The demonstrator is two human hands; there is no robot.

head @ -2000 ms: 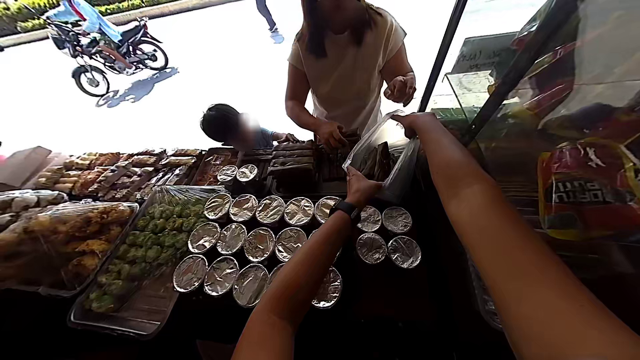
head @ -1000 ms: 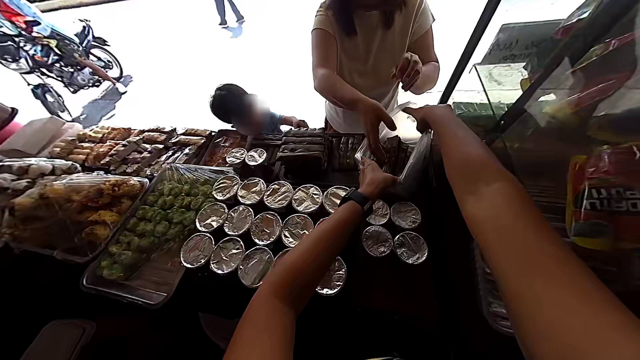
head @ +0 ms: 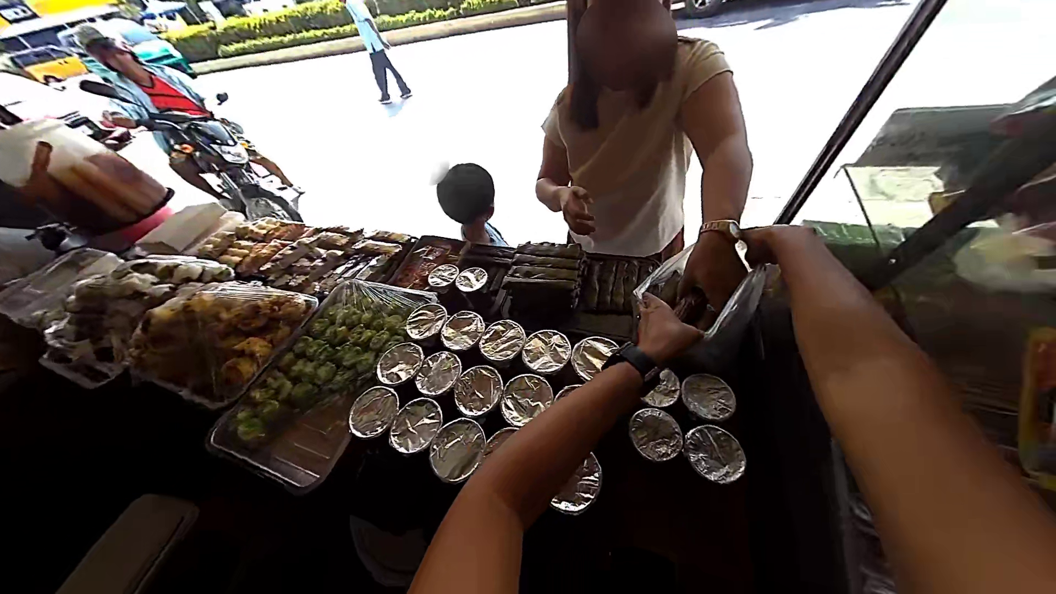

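Between both my hands a clear plastic bag is held with its mouth spread. My left hand, with a dark band at the wrist, grips the bag's near left edge. The far right edge is pinched in my right hand. A person across the stall has one hand inside the bag, by a dark wrapped item; the fingertips are hidden. Rows of foil-topped round cups stand below and left of my hands. Dark leaf-wrapped rolls lie stacked just beyond, beside a tray of similar rolls.
Left stand a plastic tray of green round pieces, a wrapped tray of fried food and skewered-looking snacks. A slanted dark pole and glass case flank my right arm. A small person stands beyond the rolls; a motorcycle is on the road.
The other person's watch-wearing hand has gone down into the bag, while their other hand is lower. My hands stay on the bag. The small person has turned away. The view has shifted.
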